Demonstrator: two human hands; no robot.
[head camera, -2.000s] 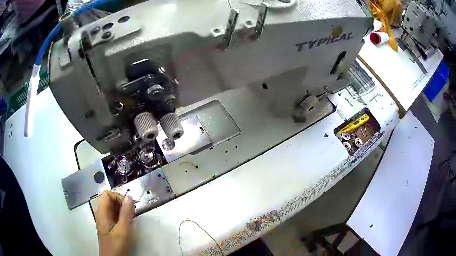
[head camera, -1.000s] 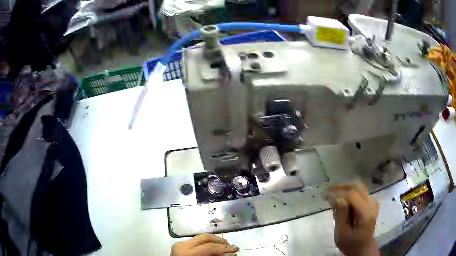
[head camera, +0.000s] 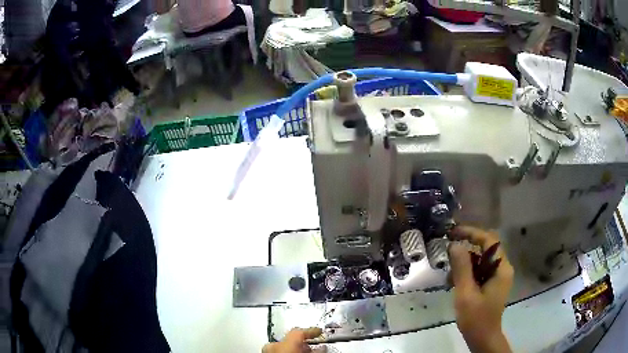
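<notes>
The off-white twin-needle sewing machine head (head camera: 441, 148) stands before me. My right hand (head camera: 478, 283) is raised at its front, fingertips beside the right ribbed tension knob (head camera: 438, 252). A small dark object, apparently thread snips (head camera: 485, 264), is held in its palm. My left hand (head camera: 296, 342) is low at the bed's front edge, partly cut off by the picture's bottom; I cannot tell if its fingers pinch thread. The silver slide plate (head camera: 265, 286) lies left of two shiny rotary hooks (head camera: 351, 280) in the dark opening.
Dark and grey cut pieces (head camera: 65, 255) lie on the left. Green (head camera: 196, 133) and blue (head camera: 272, 118) crates stand behind the table. A blue air hose (head camera: 385, 72) arches behind the head. A small-parts tray (head camera: 592, 303) is at the right. A person in pink (head camera: 204, 15) is at the back.
The view has swung up and left, showing more of the room. My right hand has moved from above the bed to beside the tension knobs. My left hand stays low at the front edge.
</notes>
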